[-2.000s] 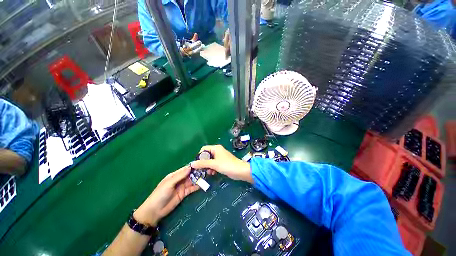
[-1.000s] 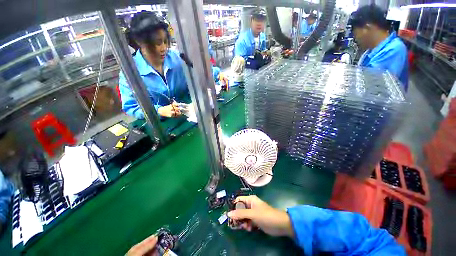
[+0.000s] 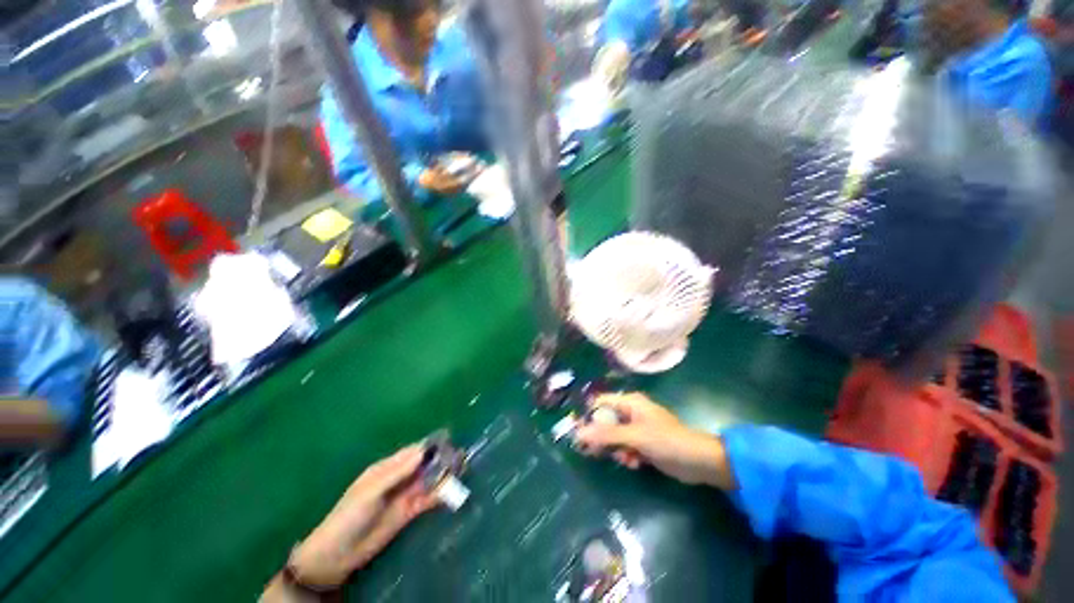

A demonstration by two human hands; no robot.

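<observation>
My left hand [image 3: 379,504] holds a small dark housing [image 3: 439,462] with a white tab between thumb and fingers, above the tray. My right hand [image 3: 640,433] pinches a small housing with a pale disc [image 3: 605,416] and a white tab at its left side. Blur hides its details. Another dark housing with a white tab [image 3: 556,384] lies just behind it, at the foot of the metal post. The clear blister tray [image 3: 518,536] lies in front of me, with pale modules [image 3: 601,563] in its pockets near the bottom edge.
A pink-white fan [image 3: 642,295] stands behind my right hand, beside a metal post [image 3: 530,177]. A tall stack of clear trays [image 3: 813,224] stands behind it. Red bins [image 3: 895,406] with black parts are at right. White sheets [image 3: 242,309] and a black box [image 3: 353,262] lie at left. People in blue sit beyond.
My view has tilted back down and blurred. Since the oldest frame my hands have moved apart; the right has gone to the pile by the fan and holds a housing there. The left keeps its housing.
</observation>
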